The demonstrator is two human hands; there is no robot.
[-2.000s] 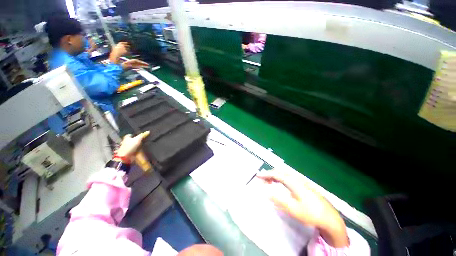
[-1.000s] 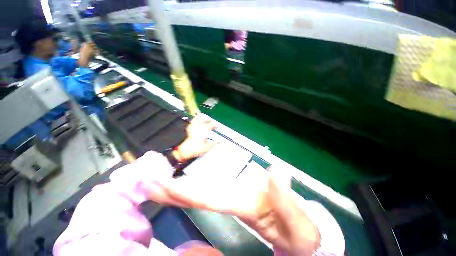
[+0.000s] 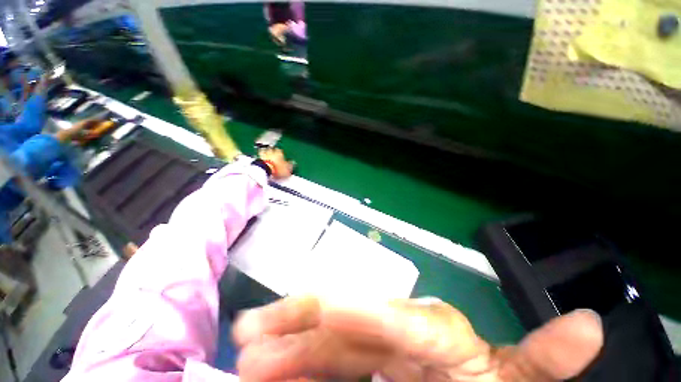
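My left hand [image 3: 278,163] reaches over the white rail at the belt's near edge, palm side hidden. A small pale phone or holder [image 3: 269,138] lies on the green belt just beyond its fingers; I cannot tell if they touch. My right hand [image 3: 373,336] is large and blurred at the bottom, fingers and thumb apart, with nothing seen in it. White paper sheets [image 3: 358,261] lie on the green bench between the hands.
A black foam tray [image 3: 138,183] with pockets stands at left, partly behind my pink sleeve. A black tray [image 3: 515,261] with glossy black screens is at right. A yellow-wrapped post [image 3: 203,123] rises near my left hand. People in blue [image 3: 45,160] are at far left.
My left hand has moved from the tray stack, past the paper, out over the rail towards the belt. My right hand has come closer to the camera. The view has shifted right.
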